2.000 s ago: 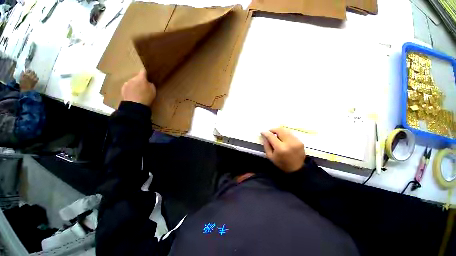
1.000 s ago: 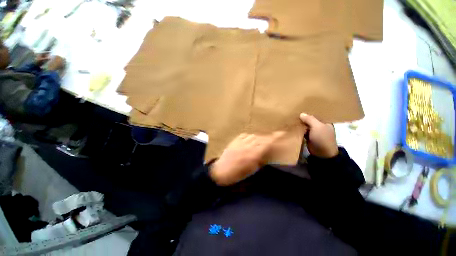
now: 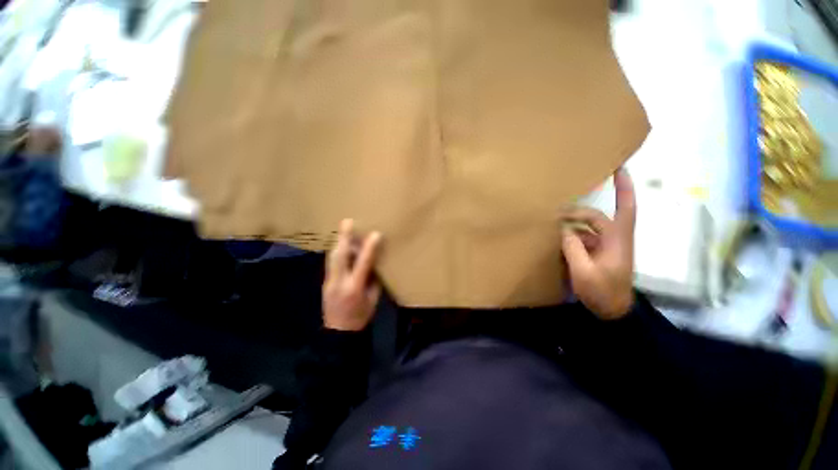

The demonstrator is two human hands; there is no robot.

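A large tan-brown bag panel [image 3: 515,128] lies across the table in front of me, its near flap reaching over the table edge towards my apron. A faint seam line runs down its middle. My left hand [image 3: 349,280] touches the panel's near left notch with its fingertips; the thumb is hidden. My right hand [image 3: 602,262] is at the near right notch, index finger stretched along the panel edge, thumb and other fingers bent. A small yellowish spot shows by those fingers, too blurred to name. More brown panels [image 3: 225,197] lie in a pile under it at left.
A blue-rimmed tray [image 3: 755,138] of gold pieces is at right. Blurred tape rolls [image 3: 822,292] and a pink-handled tool [image 3: 787,298] lie near it. White sheets [image 3: 666,248] lie by my right hand. Another person's arm [image 3: 37,197] is at far left, above a grey bin [image 3: 87,353].
A panel lifted from the left pile now lies in front of me, nearer than a second ago. My left hand has moved left off its flap to the notch; my right index finger has stretched out.
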